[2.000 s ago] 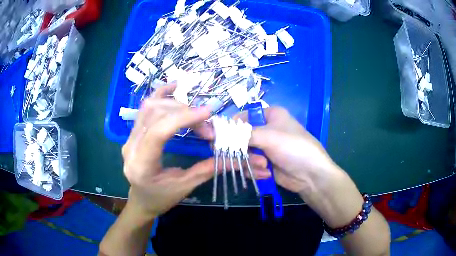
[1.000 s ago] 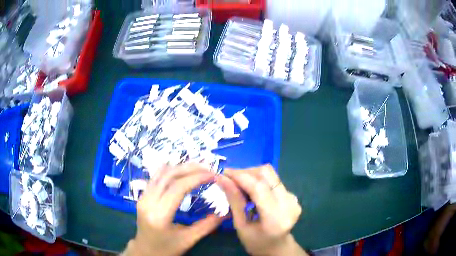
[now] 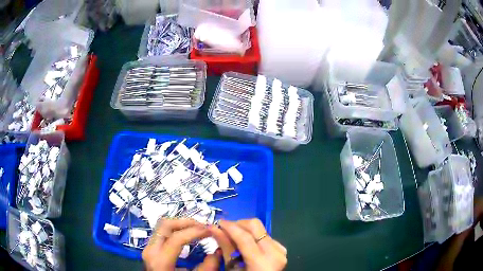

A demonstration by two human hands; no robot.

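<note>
My left hand (image 3: 177, 244) and my right hand (image 3: 251, 244) meet at the bottom of the view, over the near edge of the blue tray (image 3: 254, 185). Between them they hold a small bunch of white-flagged rods (image 3: 208, 244); most of the bunch is hidden by my fingers. A bit of the blue-handled tool (image 3: 234, 256) shows in my right hand; its tip is hidden. A loose heap of flagged metal rods (image 3: 172, 180) lies in the tray.
Behind the tray stand a tub of stacked bare-looking rods (image 3: 159, 87) and a tub of flagged rods in rows (image 3: 273, 108). A tub with a few rods (image 3: 372, 177) stands right. Filled tubs (image 3: 38, 172) and a red basket (image 3: 79, 114) stand left.
The view has tilted up, showing more tubs and a red basket behind the tray. The flagged bunch, first held open with stems down, is now mostly covered by my closed-together hands.
</note>
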